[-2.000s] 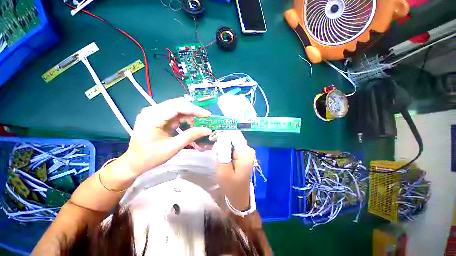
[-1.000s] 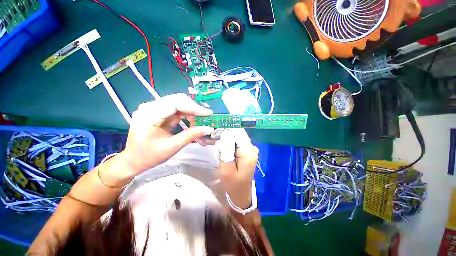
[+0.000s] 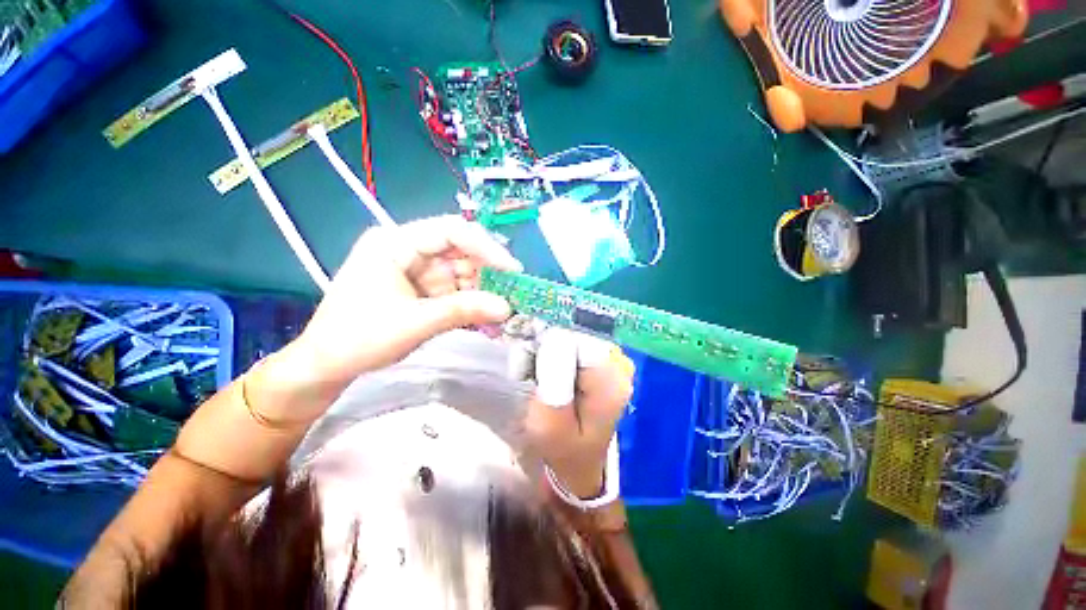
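My left hand [image 3: 399,292] pinches the left end of a green PCB strip [image 3: 643,331] between thumb and fingers. The strip slants down to the right, its component side with a dark chip showing. My right hand [image 3: 574,387], with white finger cots, is just under the strip near its left part; its fingers are bent together, and whether they grip the strip or its cable is hidden. Two yellowish PCB strips [image 3: 149,107] with white ribbon cables [image 3: 272,203] lie at the left. The main board [image 3: 482,125] with red wires and a light adapter board [image 3: 586,236] lie beyond my hands.
Blue bins [image 3: 226,358] with boards and cables line the near edge; another [image 3: 72,60] is far left. A yellow basket [image 3: 902,459], orange fan [image 3: 786,89], round tin [image 3: 830,238] and black box [image 3: 917,262] are at the right. A speaker [image 3: 569,51] and phone [image 3: 640,20] are at the back.
The strip was nearly level and now slants, its right end lower and nearer to me. My right hand has shifted slightly right. The whole view has shifted a little.
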